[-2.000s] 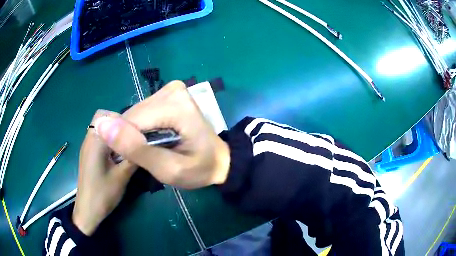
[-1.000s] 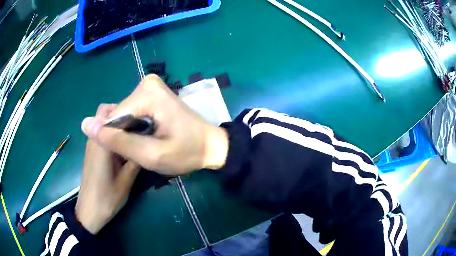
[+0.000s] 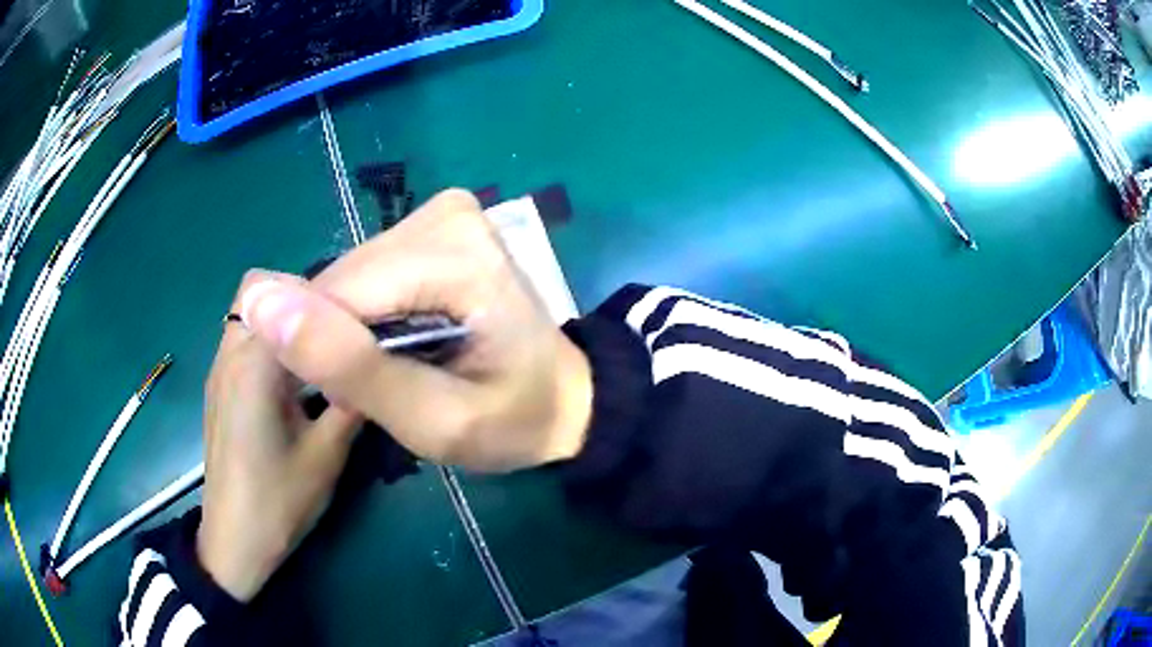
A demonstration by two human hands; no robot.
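Observation:
My right hand point(image 3: 436, 341) is closed around a slim dark hand tool point(image 3: 423, 336), held like a pen; its tip is hidden. My left hand point(image 3: 265, 436) lies below and left of it, partly covered by the right hand. A white-sleeved cable point(image 3: 133, 525) runs from under my left hand to a red connector point(image 3: 54, 583) at lower left. A second white branch rises from that connector to bare wire ends. What my left fingertips grip is hidden. A white pad point(image 3: 537, 259) shows behind my right wrist, with dark tape beside it.
A blue tray point(image 3: 366, 78) of black pieces stands at the top. White cable bundles point(image 3: 44, 303) lie at the left, and another bundle point(image 3: 1068, 108) at far right. Separate white cables point(image 3: 834, 108) lie at upper right. A blue stool point(image 3: 1042, 373) stands beyond the table's right edge.
Since one second ago, my right hand has moved slightly right and down, and the tool has tilted. The view has shifted slightly. My left hand stays low at the left.

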